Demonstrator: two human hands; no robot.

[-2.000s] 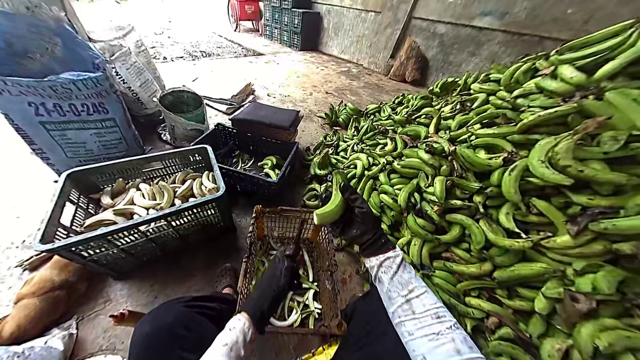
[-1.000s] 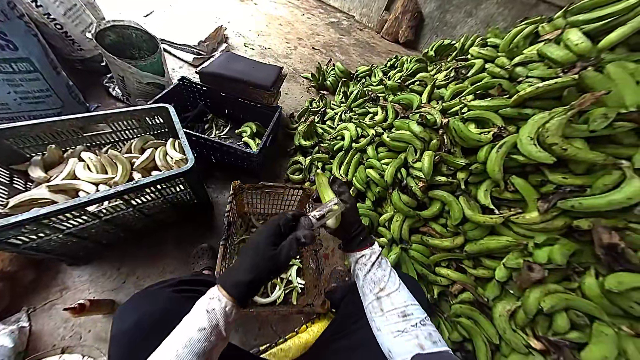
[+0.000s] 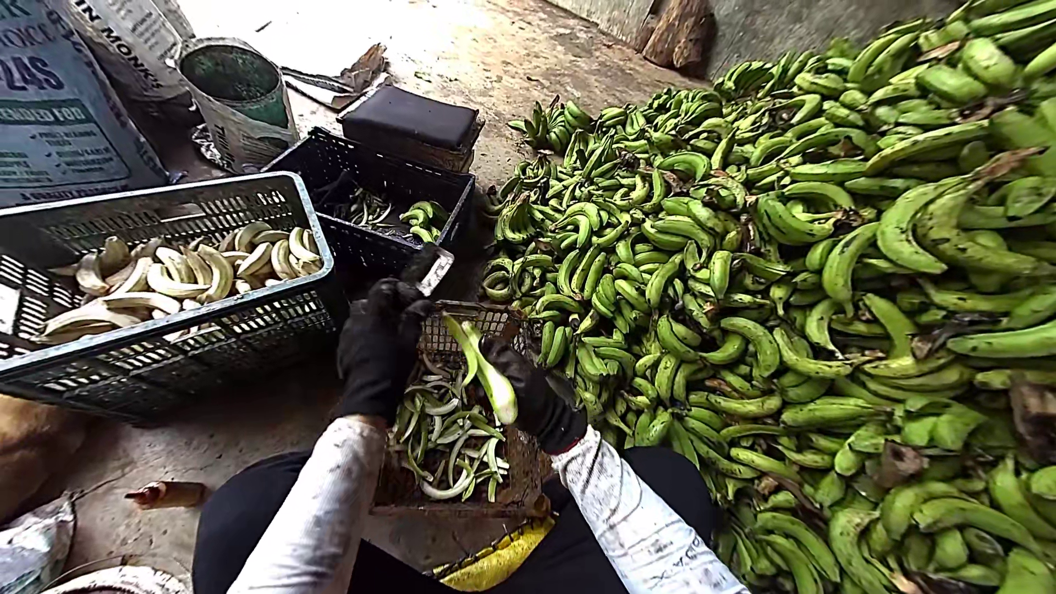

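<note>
My left hand (image 3: pixel 384 346), in a black glove, is closed around a tool with a short flat metal blade (image 3: pixel 436 272), its blade pointing up. In my right hand (image 3: pixel 536 392), also black-gloved, is a green plantain (image 3: pixel 492 384) with a strip of peel standing away from it. Both hands are over a brown plastic crate (image 3: pixel 528 470) that holds many peel strips (image 3: pixel 454 445). The blade does not touch the plantain.
A large pile of green plantains (image 3: pixel 742 330) fills the right. Left stands a dark green crate (image 3: pixel 165 330) of peeled plantains (image 3: pixel 190 272). Behind are a black crate (image 3: pixel 379 239), a dark padded block (image 3: pixel 408 120), a bucket (image 3: pixel 235 99) and printed sacks (image 3: pixel 66 107). A bottle (image 3: pixel 167 495) lies lower left.
My left hand and the blade have moved away from the plantain since one second ago. A strip of peel now hangs off the plantain. The view has tilted down since the earliest frame.
</note>
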